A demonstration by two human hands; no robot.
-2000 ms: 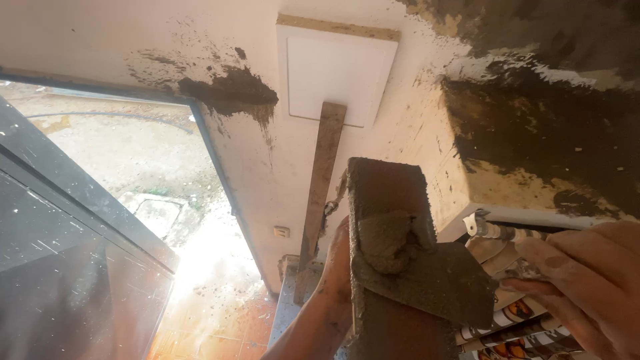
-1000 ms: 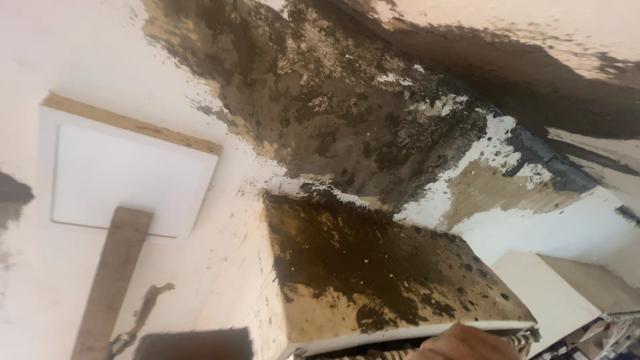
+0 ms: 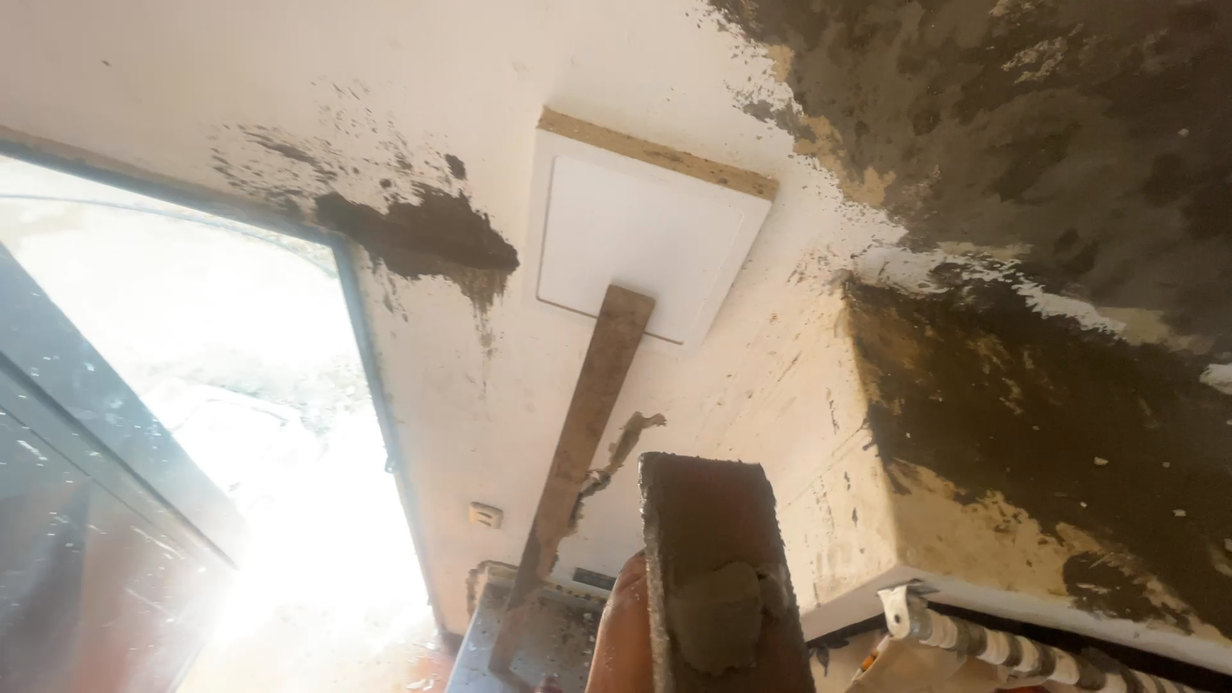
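Note:
A narrow plasterer's board (image 3: 707,529), smeared with wet mortar, rises from the bottom edge right of centre. A lump of grey mortar (image 3: 717,616) lies on its face. My left hand (image 3: 621,621) holds the board from behind and to its left; the board hides most of the fingers. My right hand is out of view. Past the board, the wall's upper right bears a wide coat of dark mortar (image 3: 972,125), and more covers the top of a boxed ledge (image 3: 1020,404). A separate dark patch (image 3: 423,231) marks the pale wall near the doorway.
A long wooden strip (image 3: 592,414) leans against a white square panel (image 3: 645,231) on the wall, its foot on a spattered surface (image 3: 568,635). A socket (image 3: 486,515) sits beside the bright doorway (image 3: 308,385) at left. A striped roll (image 3: 1011,650) hangs under the ledge.
The view has swung right and back. Two seconds ago my right hand held a trowel against the mortar on the board; now hand and trowel are out of view, and less mortar shows on the board.

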